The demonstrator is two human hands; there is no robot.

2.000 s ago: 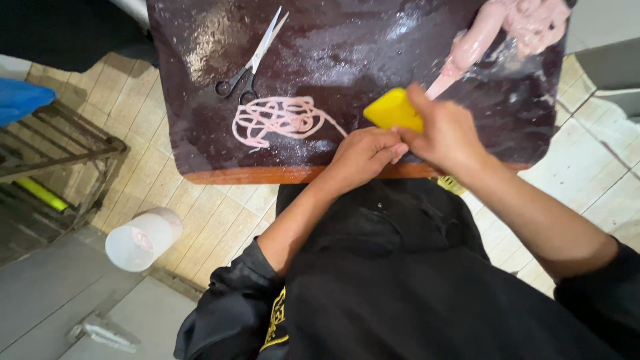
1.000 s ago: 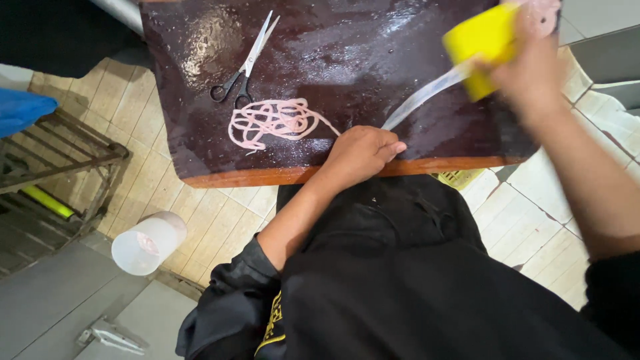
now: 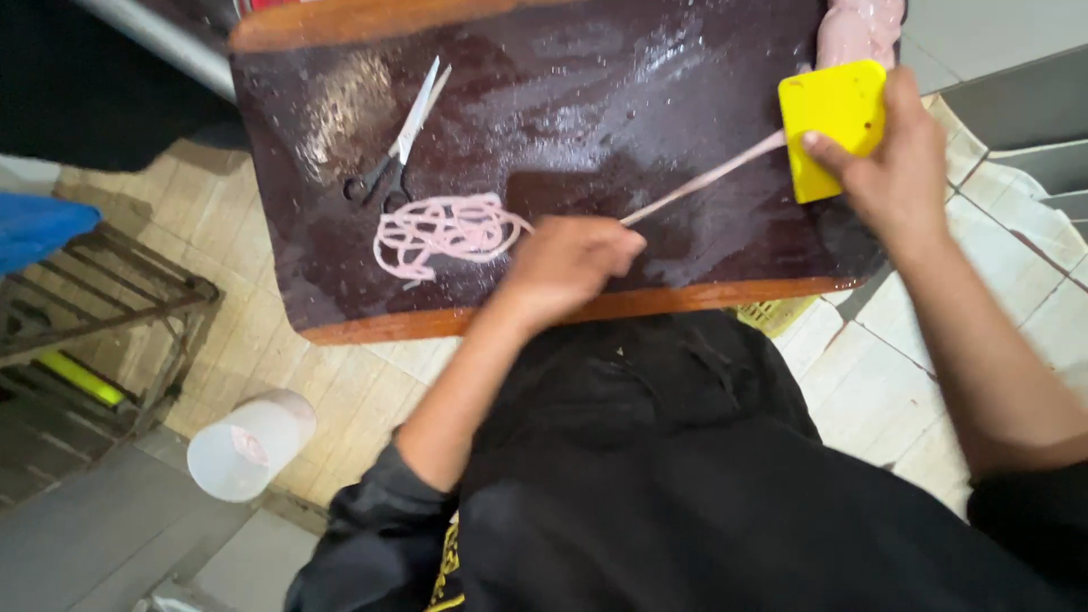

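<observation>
My left hand is closed on a thin, pale pink casing-like strand near the front edge of the dark wet board. The strand runs taut up and right to a yellow plastic scraper, which my right hand grips with the thumb on its face. Behind the scraper a thicker pink mass lies at the board's right end. Left of my left hand is a looped pile of pink strand. Black-handled scissors lie partly spread beside the pile.
A translucent white plastic container with pink matter stands on the tiled floor at the lower left. A metal rack with a blue item is at the far left. A yellow basket shows under the board's front edge.
My right hand has moved away from my left hand, to the right, with the yellow scraper in it. The strand between them now stretches out in view. The scissors stay on the board.
</observation>
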